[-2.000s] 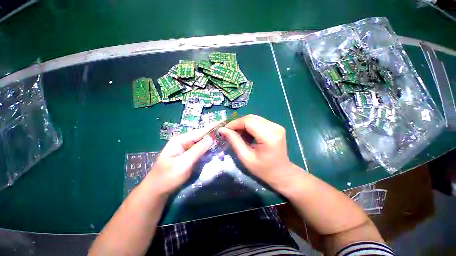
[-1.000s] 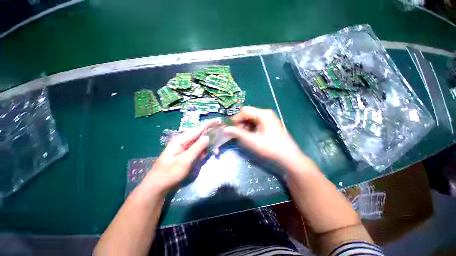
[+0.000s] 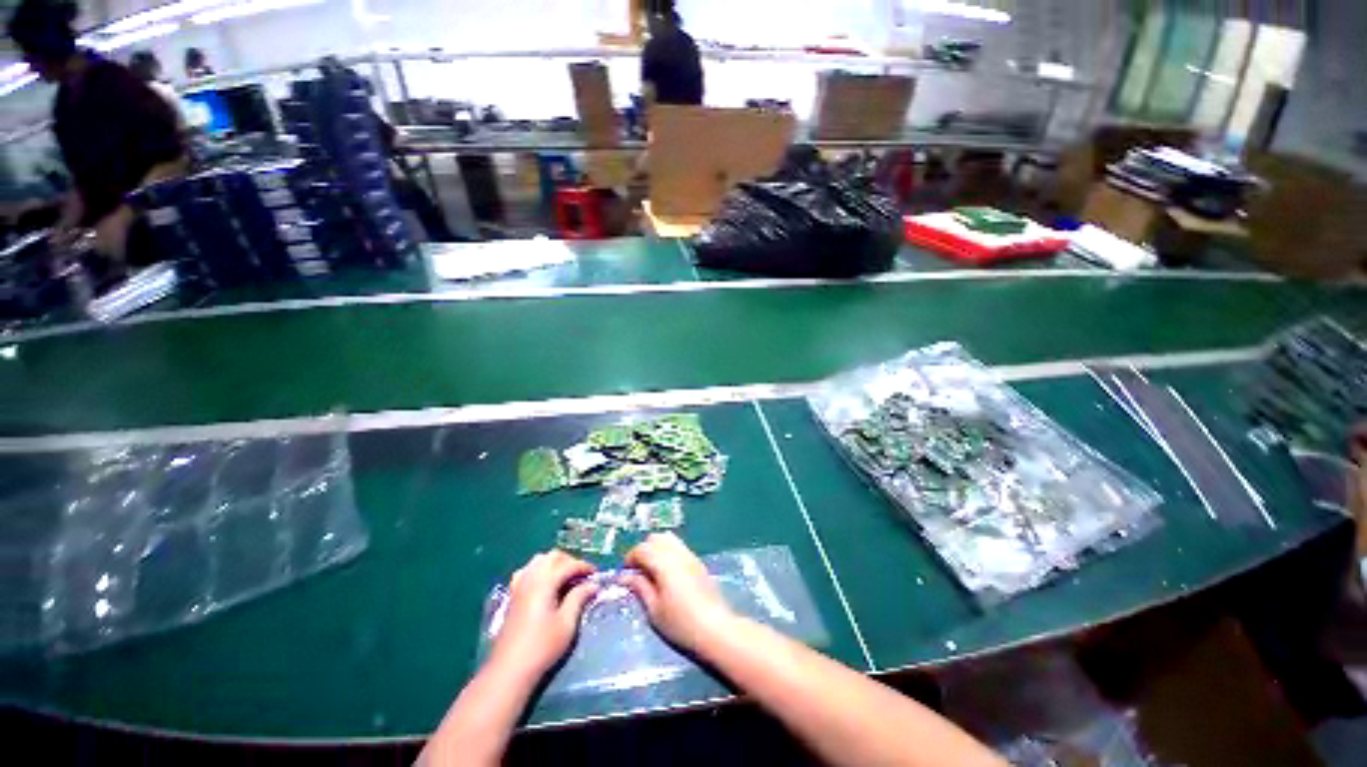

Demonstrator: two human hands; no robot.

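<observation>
My left hand (image 3: pixel 544 602) and my right hand (image 3: pixel 678 587) are close together over the clear adhesive sheet (image 3: pixel 765 587) on the green bench top. Their fingertips meet around a small pale piece (image 3: pixel 612 583), probably a circuit board; it is mostly hidden and too small to tell. The board pile (image 3: pixel 654 454) of green boards lies just beyond my hands, with several whitish boards (image 3: pixel 616 507) at its near side.
Bagged boards (image 3: pixel 937 454) lie on a clear plastic bag (image 3: pixel 1049 517) at right, long strips (image 3: pixel 1187 445) beyond them. A clear blister tray (image 3: pixel 195 525) is at left. Across the green belt (image 3: pixel 570 342) stand navy-blue boxes (image 3: pixel 270 217), a black bag (image 3: pixel 802 225), a red tray (image 3: pixel 982 237) and people (image 3: pixel 120 128).
The view has tilted up, bringing the room beyond the bench into sight. My hands now appear lower in the picture, with both held low over the sheet.
</observation>
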